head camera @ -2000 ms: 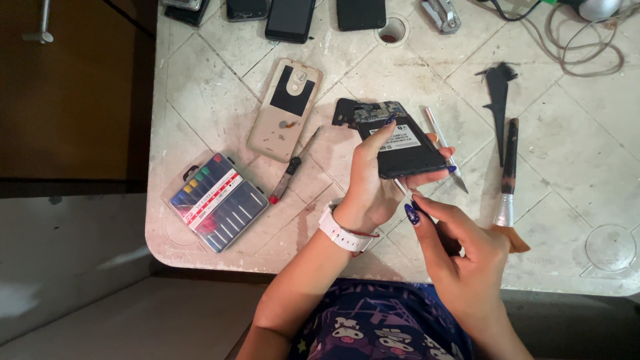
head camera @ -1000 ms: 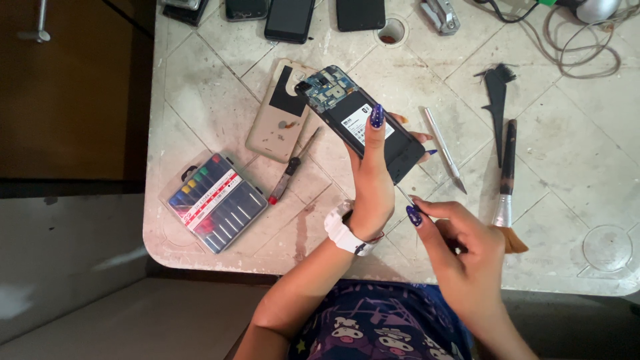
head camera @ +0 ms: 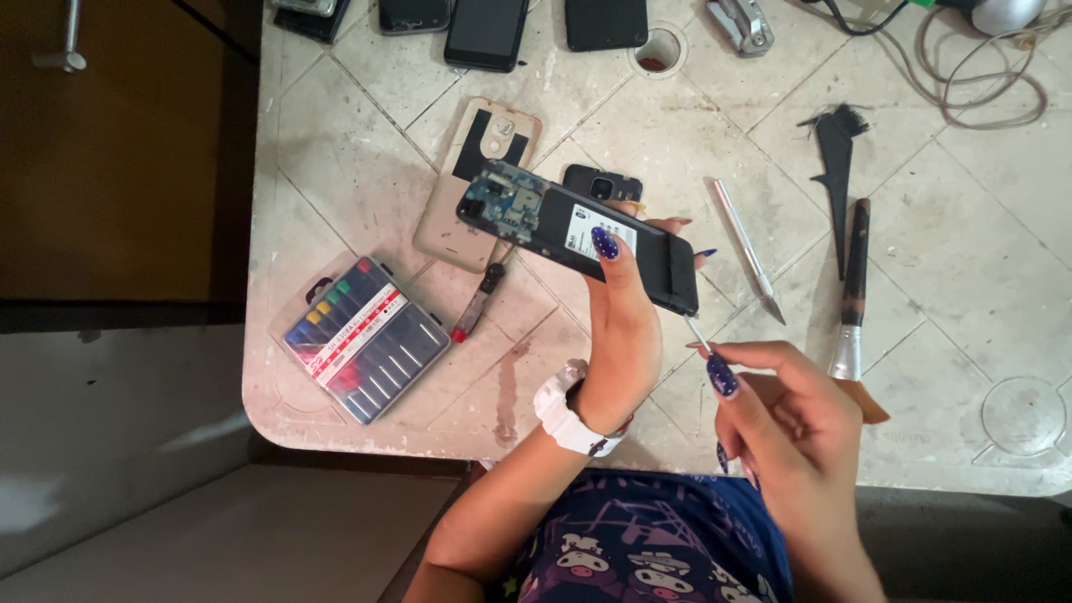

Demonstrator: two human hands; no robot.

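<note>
My left hand (head camera: 624, 335) grips an opened smartphone (head camera: 553, 226), its thumb lying over the white battery label. The blue circuit board shows at the phone's upper left end. Between thumb and index finger, my right hand (head camera: 787, 427) pinches a thin pale tool (head camera: 697, 332), whose tip meets the phone's lower right corner; what kind of tool it is cannot be told. Behind the phone lies a beige phone back cover (head camera: 456, 201). A black phone back part (head camera: 599, 180) with a camera opening lies just beyond the held phone.
A screwdriver set case (head camera: 368, 339) and a screwdriver (head camera: 479, 303) lie left. Right are a craft knife (head camera: 748, 251), a black plastic brush (head camera: 836, 184) and a wooden-handled brush (head camera: 852, 301). Along the far side sit several phones (head camera: 486, 33), a multitool (head camera: 741, 27) and a cable (head camera: 946, 75).
The phone has been turned and shifted left over the beige cover, baring more of its circuit board and the black part behind it. The thin tool stays at the phone's lower end.
</note>
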